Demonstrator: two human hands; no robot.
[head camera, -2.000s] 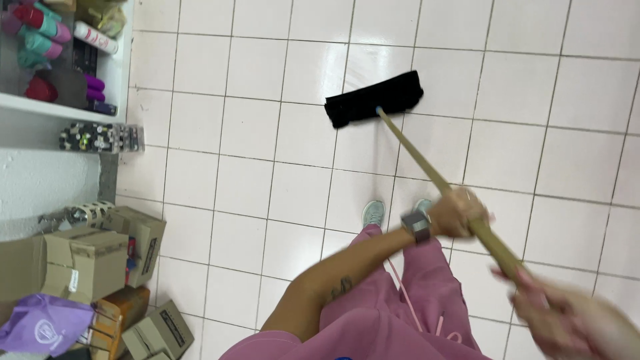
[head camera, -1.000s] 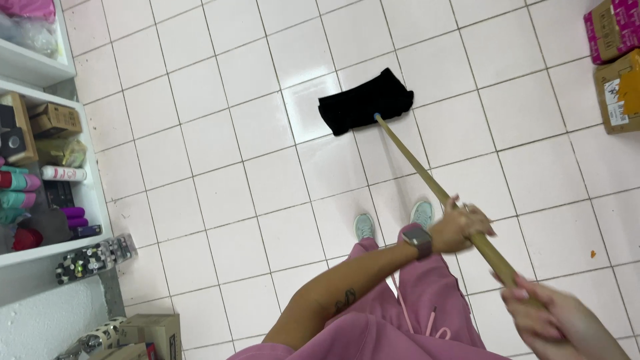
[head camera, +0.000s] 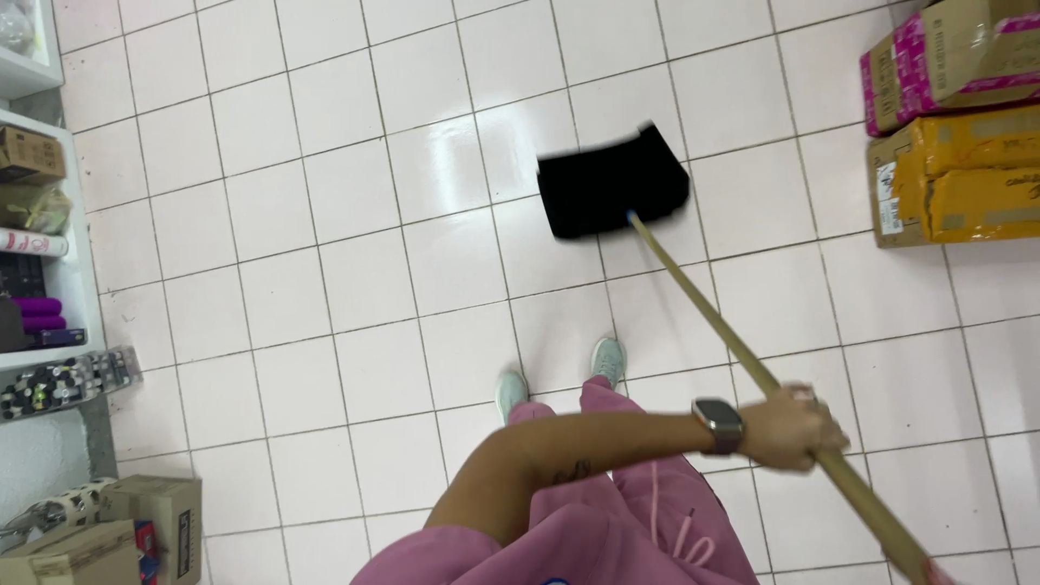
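My left hand (head camera: 792, 429), with a watch on its wrist, is closed around the wooden handle (head camera: 731, 337) of a broom or mop. At the bottom right edge, only a sliver of my right hand (head camera: 934, 574) shows against the thick upper part of the handle; the rest is out of view. The handle slants up and left to a wide black head (head camera: 609, 185) on the tiled floor (head camera: 374, 301), beyond my shoes. The head is a dark shape without visible detail, so its exact kind cannot be told.
White shelves (head camera: 85, 268) holding boxes and bottles run along the left. An open cardboard box (head camera: 175, 528) stands at the lower left. Taped cardboard boxes, one with pink tape (head camera: 914, 69) and one with yellow tape (head camera: 987, 195), are stacked at the right.
The view has shifted, bringing the right-hand boxes further in. The black head has swung and shows broader. My right hand, plainly on the handle earlier, is now mostly past the bottom edge.
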